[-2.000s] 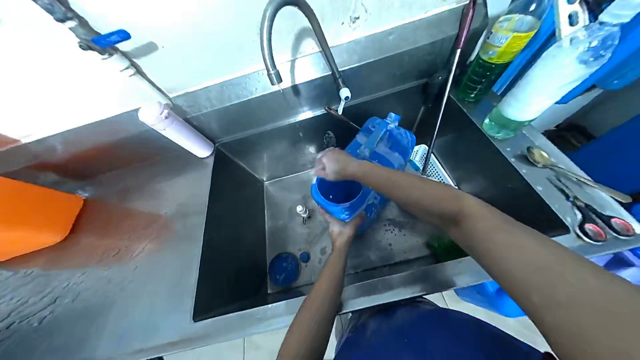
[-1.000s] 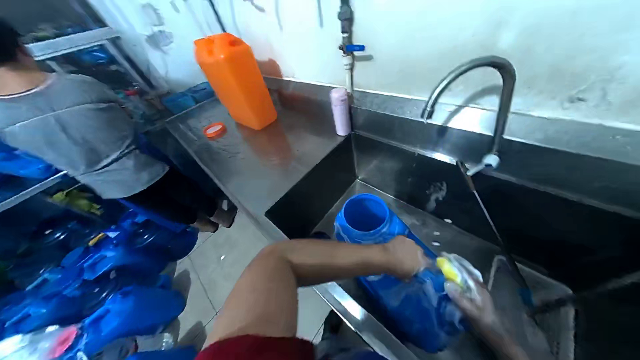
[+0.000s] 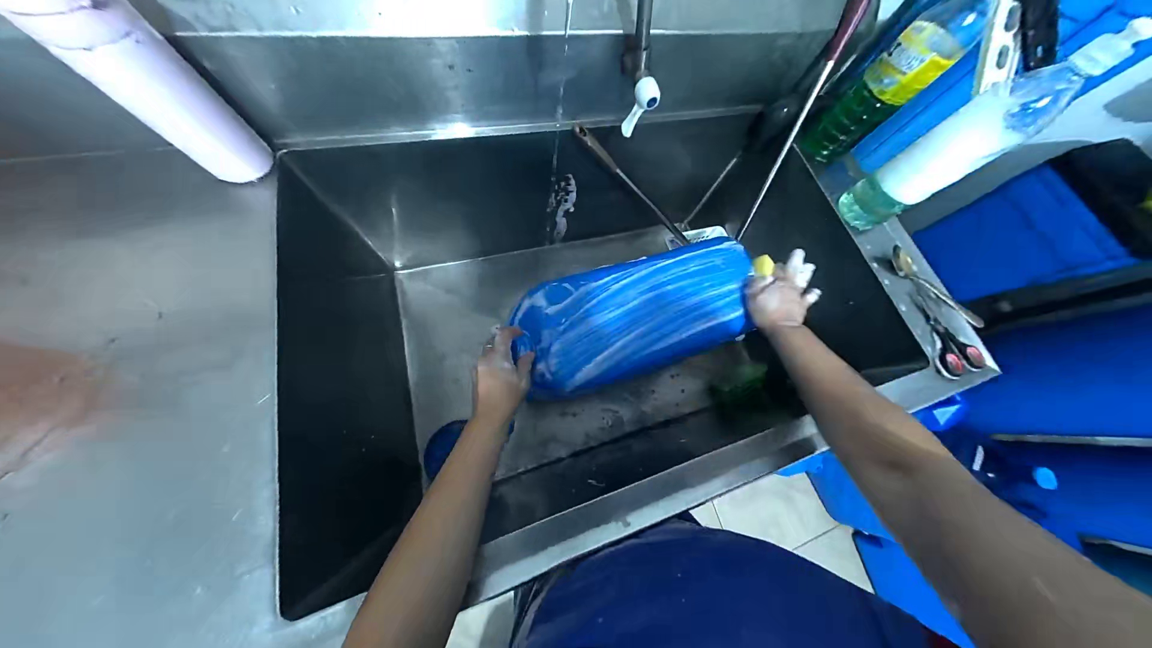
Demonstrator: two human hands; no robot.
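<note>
A blue plastic jerrycan (image 3: 639,315) lies on its side in the stainless steel sink (image 3: 342,225), its broad face streaked with suds. My left hand (image 3: 502,373) grips its left end, fingers bent round the edge. At the other end, my right hand (image 3: 779,295) presses against the jerrycan with soapy fingers spread, and a small piece of yellow sponge (image 3: 763,265) shows beside them. Part of a round blue lid (image 3: 443,447) is visible on the sink floor behind my left forearm. The mouth of the jerrycan is hidden.
A thin stream of water falls behind the jerrycan, near the tap (image 3: 643,90). Long-handled tools (image 3: 621,175) lean in the sink's back right corner. Bottles (image 3: 954,144), a spoon (image 3: 936,286) and scissors (image 3: 949,346) sit on the right ledge. A pale pink cylinder (image 3: 171,99) stands at back left.
The jerrycan, upright with its mouth showing a second ago, now lies on its side. My left hand has moved to its end. The view has swung back over the sink.
</note>
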